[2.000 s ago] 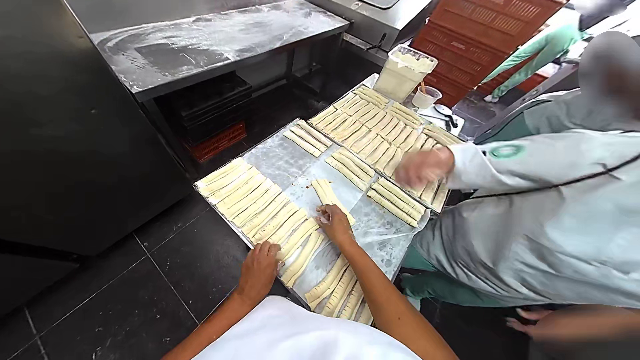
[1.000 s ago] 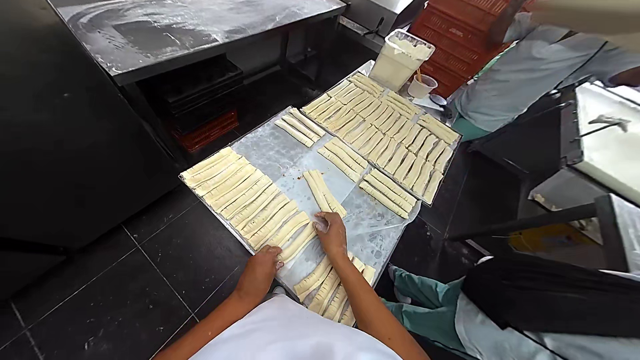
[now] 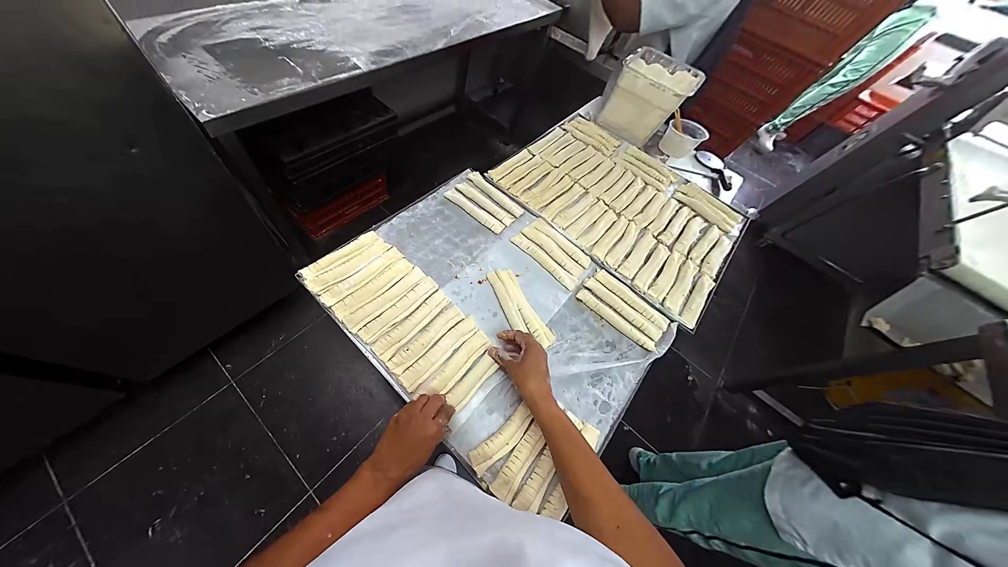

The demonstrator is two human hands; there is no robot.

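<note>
My left hand (image 3: 417,429) is at the near end of a row of long dough strips (image 3: 394,307) on a paper-lined tray (image 3: 425,228). Its fingertips touch the last strip of the row. My right hand (image 3: 516,358) is at the far end of that same strip (image 3: 472,379), fingers curled; whether it grips the dough is unclear. Just beyond the right hand lie loose strips (image 3: 520,307). Nearer my body is a group of slashed strips (image 3: 528,461), partly behind my right forearm. Small bundles of strips (image 3: 551,252) lie farther off on the lined surface.
A second tray (image 3: 693,319) holds many short dough pieces. Behind it stand a plastic tub (image 3: 646,94) and a small cup (image 3: 682,138). A floured steel table (image 3: 331,47) is at the upper left, red crates (image 3: 772,71) at the back. Co-workers stand at right and back.
The co-worker whose hand was over the far tray two seconds ago has moved away from it. My hands have shifted little, staying by the end of the dough row.
</note>
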